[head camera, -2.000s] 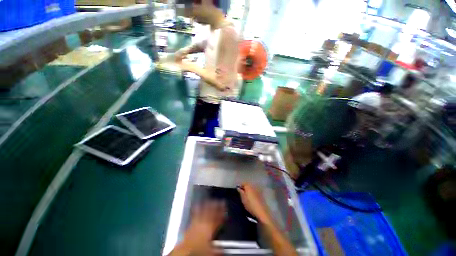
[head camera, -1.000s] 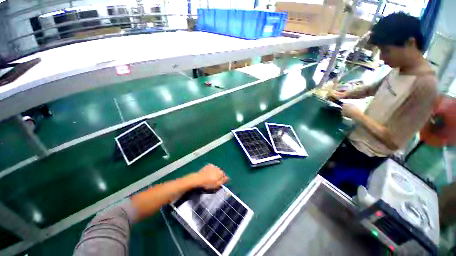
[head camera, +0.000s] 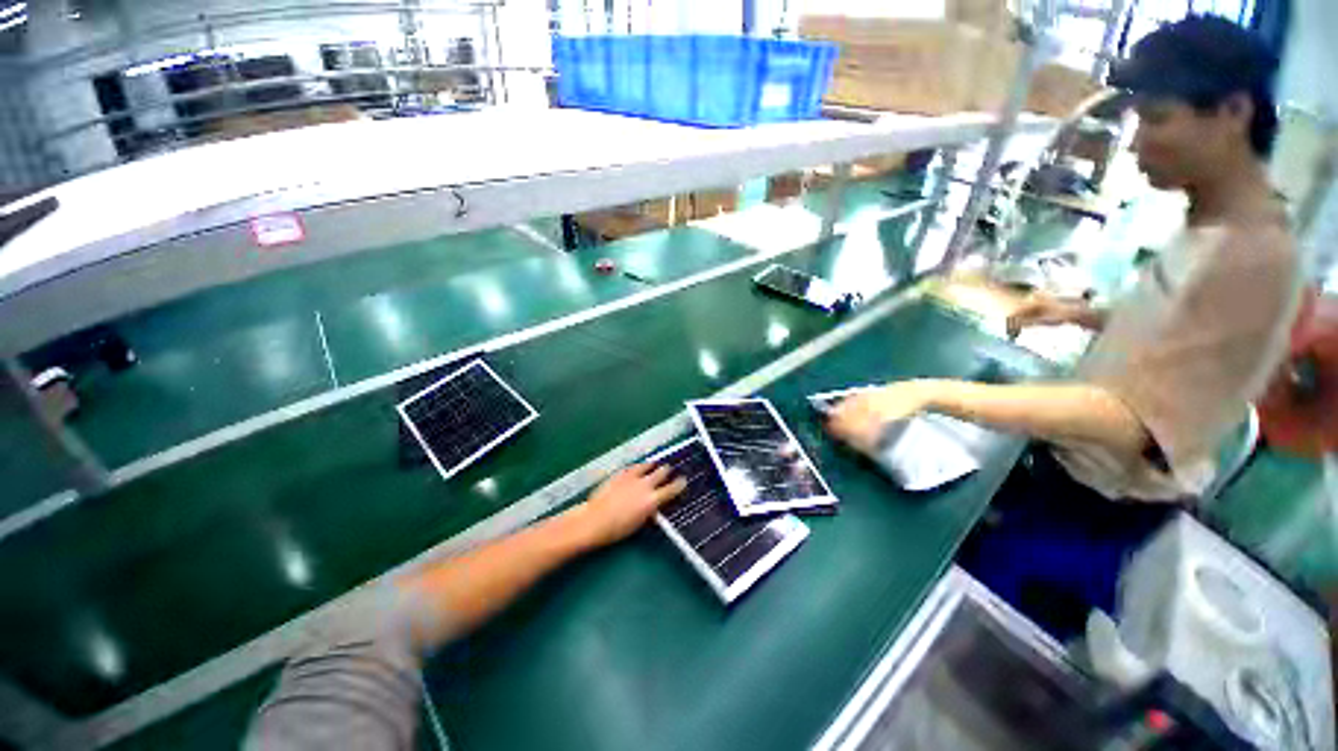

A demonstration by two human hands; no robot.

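Note:
My left hand [head camera: 634, 499] reaches in from the lower left, its fingers on the upper left edge of a small solar panel [head camera: 722, 540], gridded face up on the green bench. Another small solar panel [head camera: 763, 458] lies face up, overlapping the upper right part of it. How firmly my fingers grip the edge is hard to see. My right hand is not in view.
A coworker [head camera: 1203, 308] reaches a hand onto a blurred panel [head camera: 927, 449]. Panels lie on the green conveyor [head camera: 470, 417], beyond a pale rail. The light box [head camera: 969, 675] and white-topped meter [head camera: 1225, 602] are lower right. A blue crate [head camera: 697, 78] sits on the raised white shelf.
My left hand and its panel have moved up the bench against the other panel. The coworker has reached onto a panel. Another panel now shows farther along the conveyor. My right hand has left view since the earliest frame.

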